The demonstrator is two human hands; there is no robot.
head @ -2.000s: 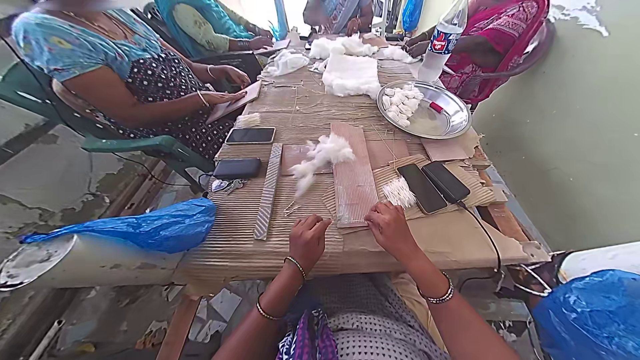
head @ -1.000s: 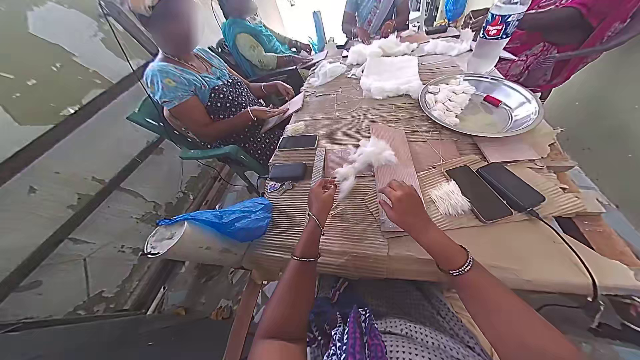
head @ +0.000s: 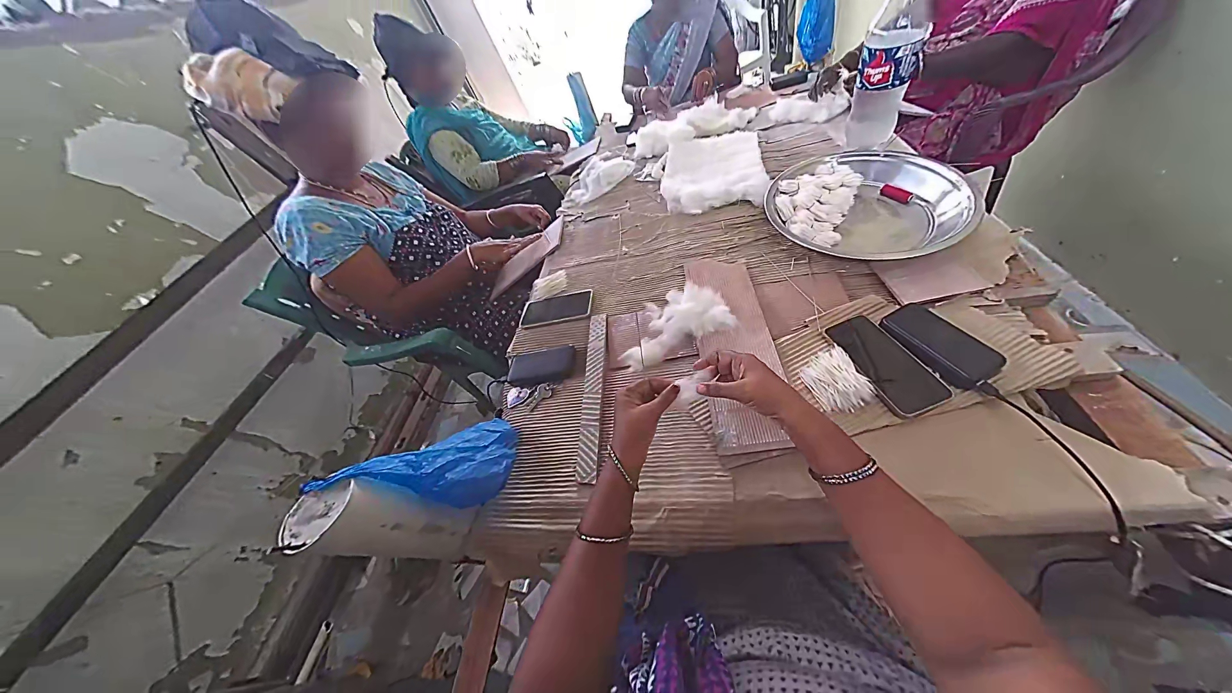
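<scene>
Between their fingertips, my left hand (head: 643, 406) and my right hand (head: 743, 381) pinch a small tuft of white cotton (head: 689, 389) above the corrugated cardboard. Just beyond them a larger loose clump of cotton (head: 688, 320) rests partly on a flat wooden board (head: 739, 337). A patterned strip (head: 592, 399) lies left of my left hand. To the right of my right hand is a bundle of thin white cotton wicks (head: 835, 379), beside a dark smartphone (head: 887, 364).
A steel plate (head: 948, 241) holds white cotton pieces and a red spool (head: 896, 193); a plastic bottle (head: 878, 82) stands behind. A black device (head: 941, 345) trails a cable. Another phone (head: 556, 308), a dark case (head: 541, 366) and a blue bag (head: 433, 467) are left. Several people sit around.
My hands, apart and low near the board two seconds ago, have come together and now hold a cotton tuft. The view has swung left.
</scene>
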